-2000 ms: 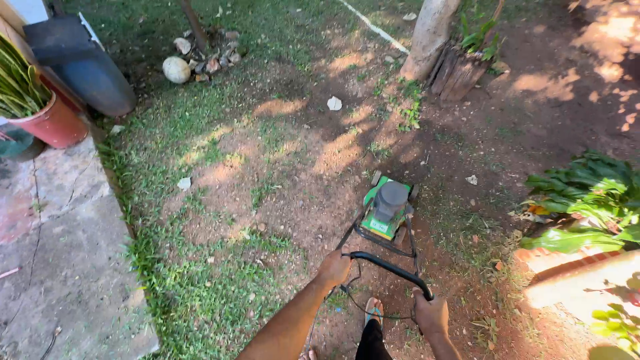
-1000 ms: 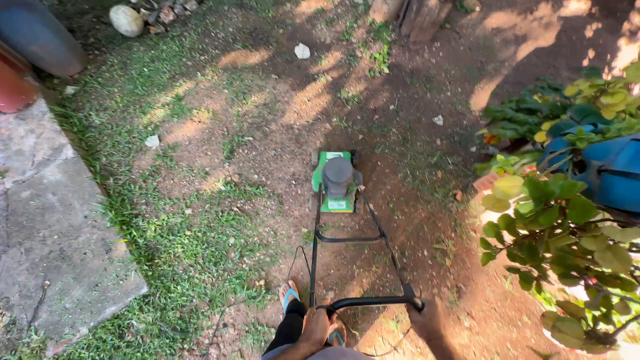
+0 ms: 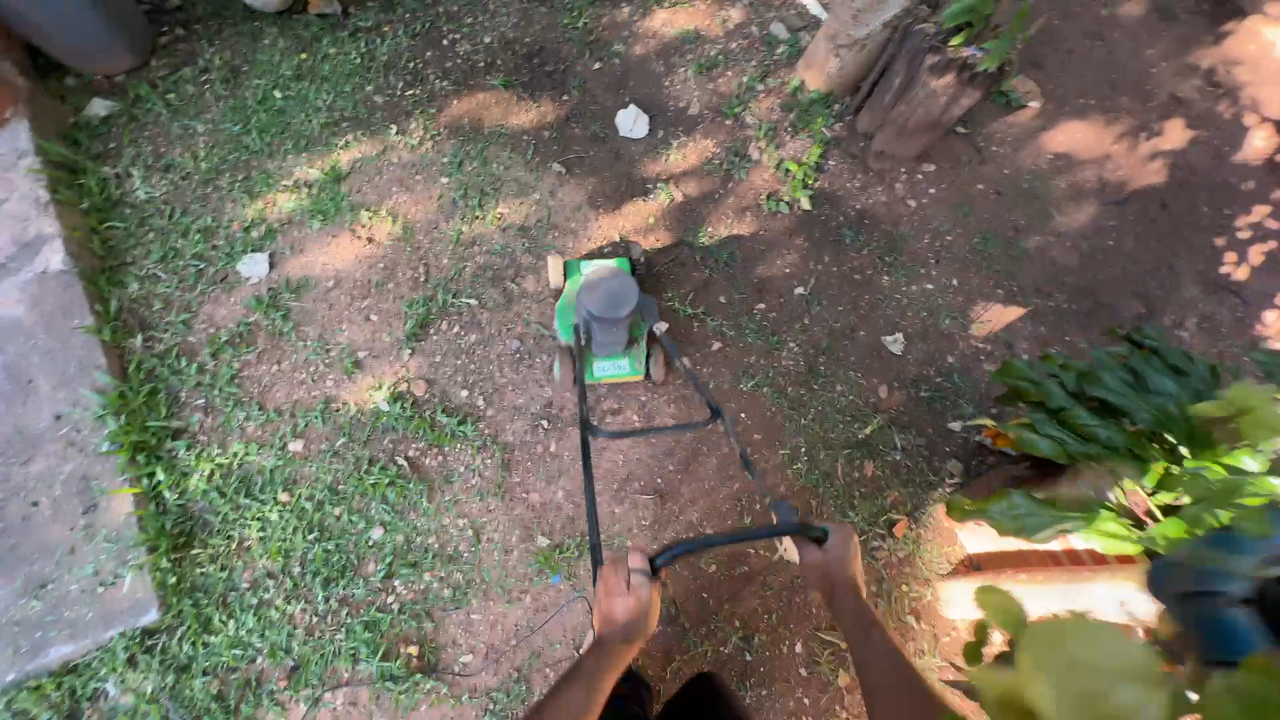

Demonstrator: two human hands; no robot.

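Note:
A green electric lawn mower [image 3: 615, 366] with a grey motor cover stands on patchy grass and red soil ahead of me. Its black tubular handle [image 3: 725, 538] reaches back to my body. My left hand [image 3: 626, 598] is closed around the left end of the handle's top bar. The bar's right end is in my right hand [image 3: 830, 562], whose fingers are partly hidden. A thin dark cable [image 3: 520, 640] lies on the ground at the lower left and runs up toward my left hand.
A concrete slab [image 3: 60, 480] edges the grass on the left. A tree trunk [image 3: 850, 45] and a wooden stump [image 3: 920, 95] stand ahead to the right. Leafy plants [image 3: 1110, 430] and a blue container [image 3: 1210, 590] are at the right. Pale leaves [image 3: 632, 121] dot the ground.
The view has shifted noticeably. Both hands stay on the handle throughout. Against the pale leaf and the stump, the mower has moved forward since one second ago.

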